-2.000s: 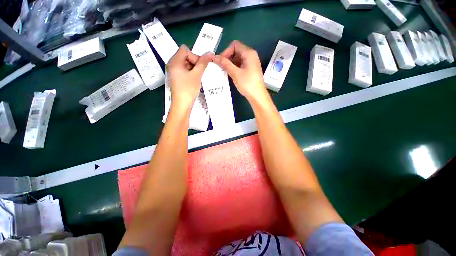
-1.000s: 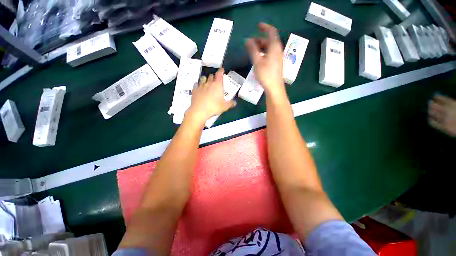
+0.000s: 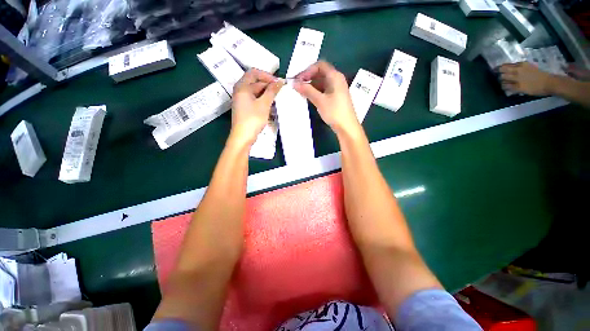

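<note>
A slim white carton (image 3: 295,129) stands out between my hands, its lower end by the pale metal strip (image 3: 162,205). My left hand (image 3: 257,97) and my right hand (image 3: 321,94) pinch the small flaps at its far end with their fingertips. The flaps are partly hidden by the fingers. Another white carton (image 3: 264,143) lies just left of it, partly under my left hand. A closed-looking carton (image 3: 364,92) lies just right of my right hand.
More cartons lie on the green belt (image 3: 123,155): several at left, some with open flaps (image 3: 191,114), and others at right (image 3: 445,85). Another person's hand (image 3: 524,77) touches the cartons at far right. A red foam pad (image 3: 294,239) lies under my forearms. Plastic bundles (image 3: 84,32) lie beyond the rail.
My hands have come together on a carton's end; a second ago they were apart over the belt. The cartons have shifted right. The other person's hand has reached the cartons at far right.
</note>
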